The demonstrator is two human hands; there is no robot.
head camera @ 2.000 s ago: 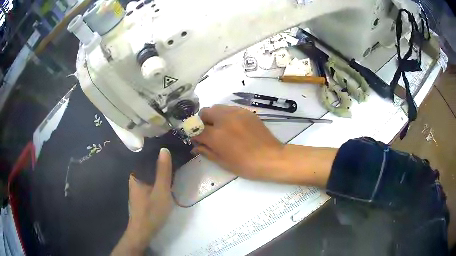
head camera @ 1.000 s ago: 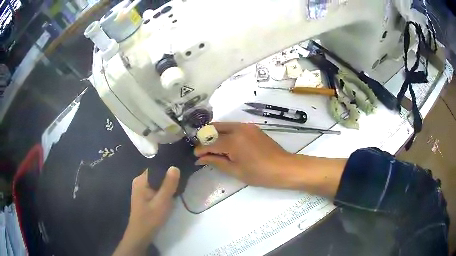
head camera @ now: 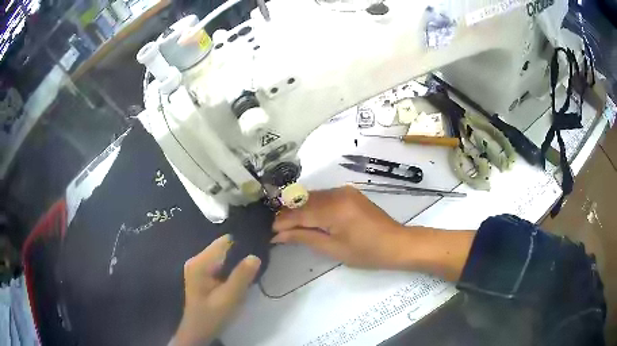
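Observation:
The black embroidered fabric panel (head camera: 128,297) lies on the left of the machine bed, with pale gold flower sprays on it. Its edge runs under the head of the white sewing machine (head camera: 183,135). My left hand (head camera: 216,284) pinches the fabric between thumb and fingers, in front of the needle area. My right hand (head camera: 338,226) grips the fabric edge with its fingertips beside the cream round knob (head camera: 295,196). The needle and presser foot are mostly hidden behind the knob and machine parts.
Black thread snips (head camera: 382,168) and long thin tweezers (head camera: 413,190) lie behind my right hand. An orange-handled tool (head camera: 433,140), small white pieces (head camera: 425,125) and a grey-green cloth bundle (head camera: 473,157) lie farther back. Black strips (head camera: 560,128) hang at right. A red-rimmed tray (head camera: 28,270) is at left.
The view has shifted, so the machine and table sit lower and farther right. Both hands stay on the fabric near the needle area. My left hand has bunched the fabric a little between thumb and fingers.

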